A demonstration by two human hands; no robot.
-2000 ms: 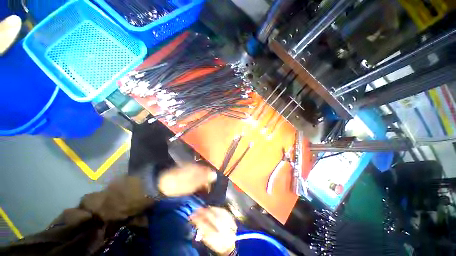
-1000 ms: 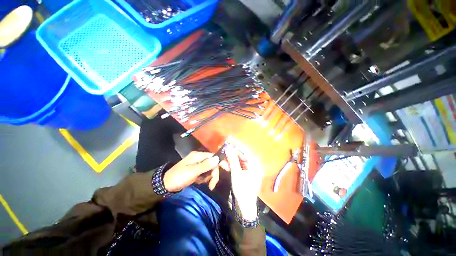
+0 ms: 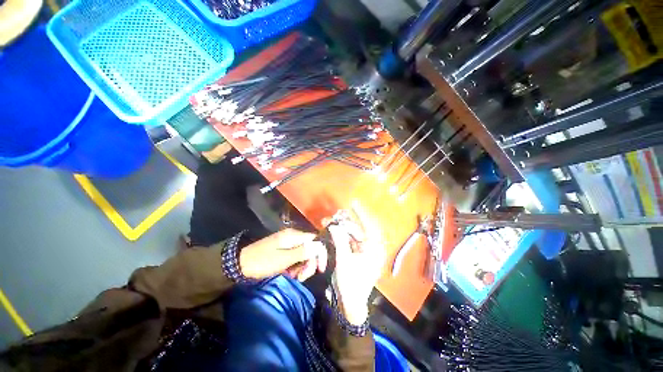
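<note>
My left hand and my right hand are close together over the front edge of the orange mat. Both hold a short dark cable between their fingers; its pale end shows near the fingertips, partly hidden and washed out by glare. A fan of black cables with silver ends lies on the left of the mat. Side cutters lie open on the right of the mat. A few cables stick out of the press mould toward me.
A light blue perforated basket and a deeper blue basket with dark cables stand at upper left. A large blue bucket is at left. The press plate, a control box and a cable pile are at right.
Two seconds ago the hands were apart, nearer my body, and two dark cables lay on the mat's front. The hands then came together over that spot; since one second ago they have barely moved.
</note>
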